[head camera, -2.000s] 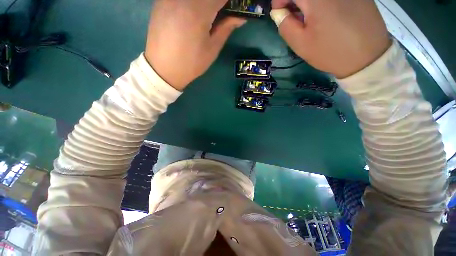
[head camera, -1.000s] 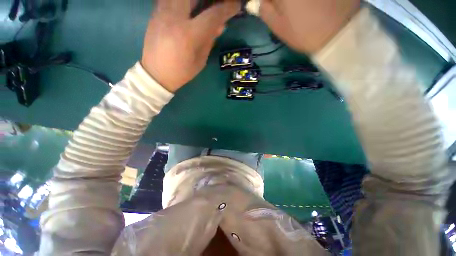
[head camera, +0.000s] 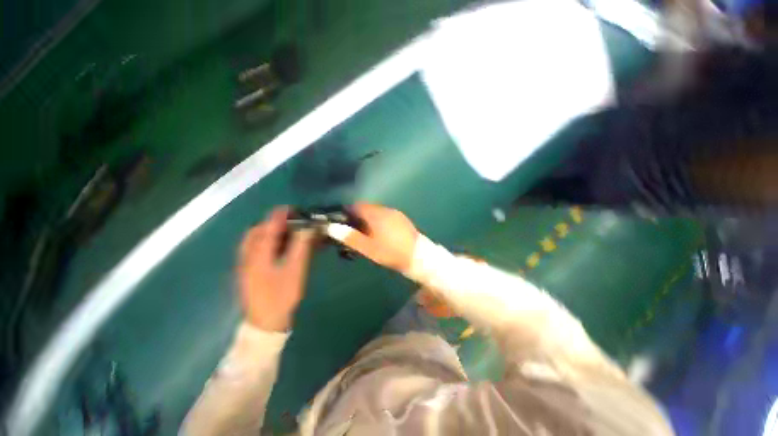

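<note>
The frame is blurred. My left hand (head camera: 273, 277) and my right hand (head camera: 384, 238) hold a dark adapter housing (head camera: 309, 218) between them over the green bench. My left fingers are on its left end, my right fingers on its right end. A pale finger cover (head camera: 339, 232) shows on my right thumb. A small dark piece hangs just below my right fingers; I cannot tell whether it is cord. The inside of the housing is too blurred to read.
A pale rail (head camera: 247, 174) curves between the bench and the green belt. Blurred adapter groups (head camera: 258, 89) lie on the belt. White paper sheets (head camera: 525, 81) lie at the bench's far right. Dark cords (head camera: 111, 400) lie at lower left. A person in dark clothing is at right.
The view has swung to the right and blurred. The row of three adapters is out of the picture; the rail, belt and paper have come in. Both hands still hold the housing.
</note>
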